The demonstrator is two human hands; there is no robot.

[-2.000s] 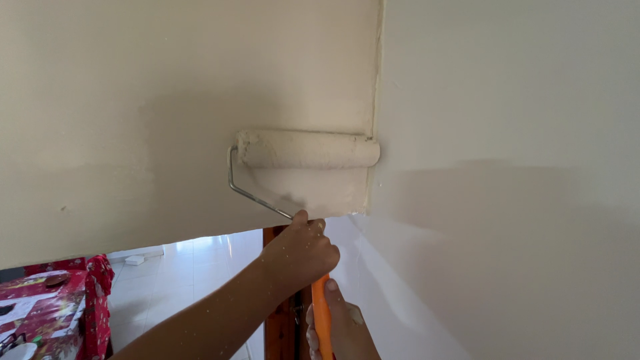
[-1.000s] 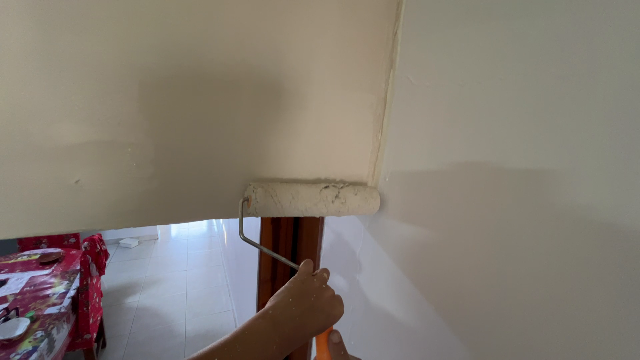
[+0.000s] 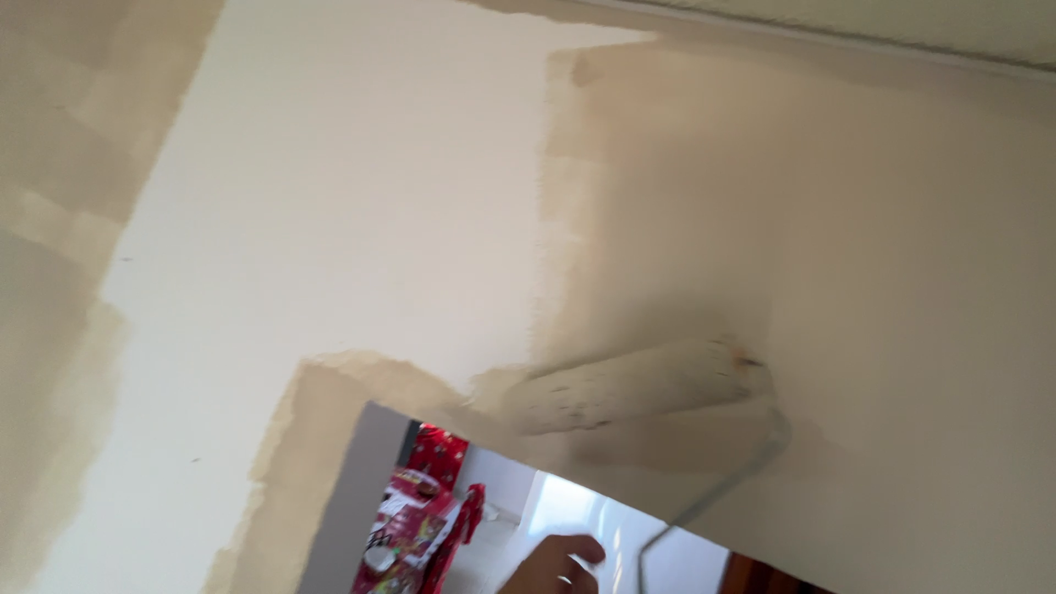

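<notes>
A paint roller with a beige, paint-covered sleeve [image 3: 635, 388] lies against the wall [image 3: 660, 206], just above its lower edge. Its bent metal frame [image 3: 726, 487] leaves the sleeve's right end and runs down out of view; the handle is hidden below the picture. My left hand [image 3: 561, 565] is at the bottom, left of the metal frame and apart from it, with curled, spread fingers and nothing visible in them. My right hand is out of view. Beige paint covers the wall around the roller, and a large pale patch [image 3: 346, 214] borders it on the left.
Along the top right runs the edge between wall and ceiling [image 3: 825, 41]. Through the opening below, a table with a red patterned cloth [image 3: 412, 528] stands on a pale tiled floor. Part of a brown wooden frame [image 3: 763, 575] shows at the bottom.
The view has swung to a wider stretch of wall. The roller's metal frame, at the sleeve's left end before, is now at its right. My left hand has let go of the roller; my right hand has left view.
</notes>
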